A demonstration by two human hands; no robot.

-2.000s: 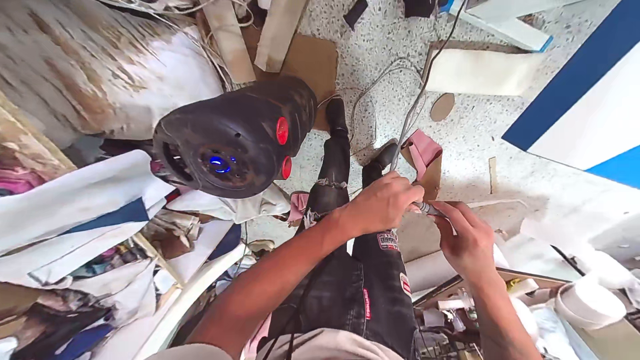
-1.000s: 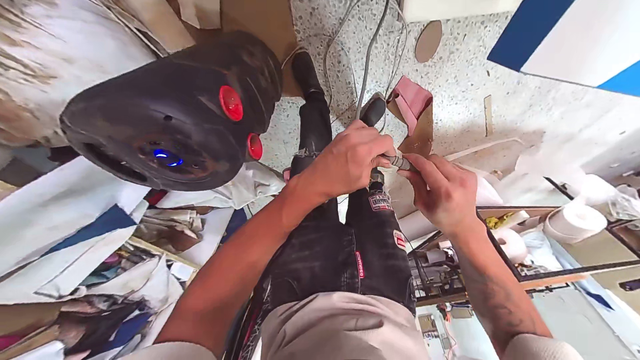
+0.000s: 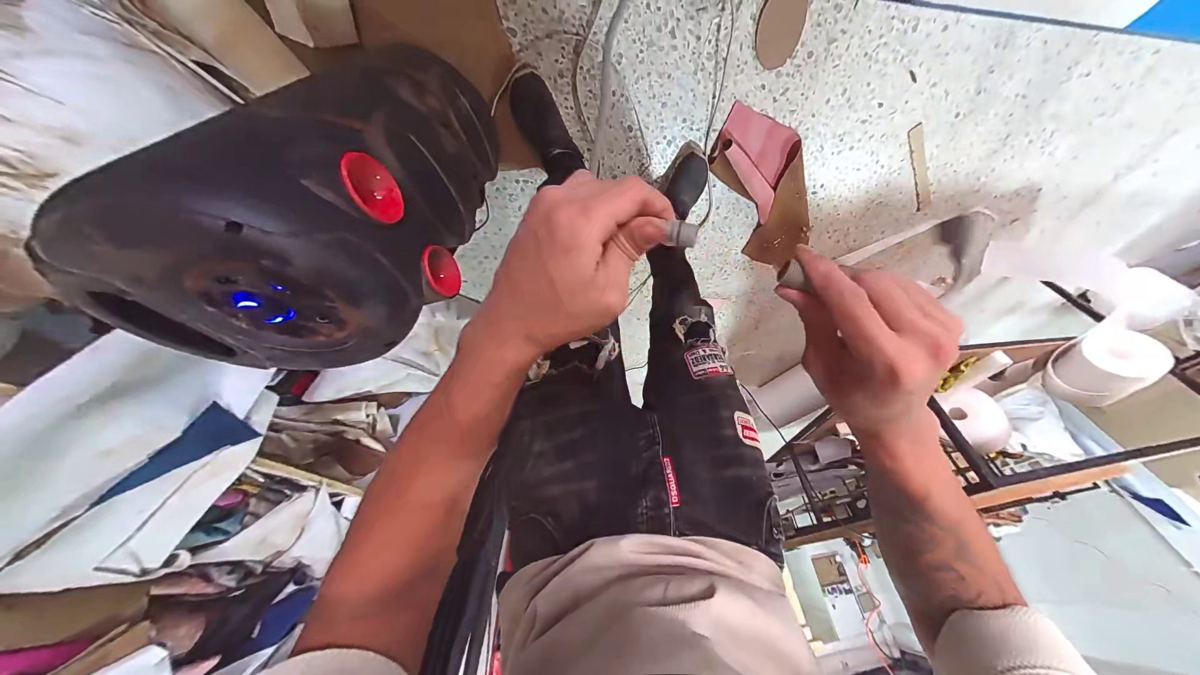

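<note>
Above my lap, my left hand [image 3: 586, 253] is closed around a small grey cylindrical piece [image 3: 682, 233], whose ridged end sticks out past the thumb. My right hand [image 3: 872, 337] pinches another small greyish cylindrical piece [image 3: 793, 276] between thumb and fingers. A gap parts the two pieces. What they are exactly cannot be told, and the fingers hide most of each.
At the left stands a black plastic speaker [image 3: 281, 216] with red cones and blue lights. Sheets and scraps [image 3: 187, 469] pile below it. Pink material [image 3: 761, 155] and cables [image 3: 605, 84] lie on the speckled floor. White rolls [image 3: 1106, 361] sit on a metal-framed shelf [image 3: 1050, 487] at the right.
My hands, together at one small piece in both earlier frames, are now apart, with a piece in each. The view has shifted, and the speaker looks larger at the left.
</note>
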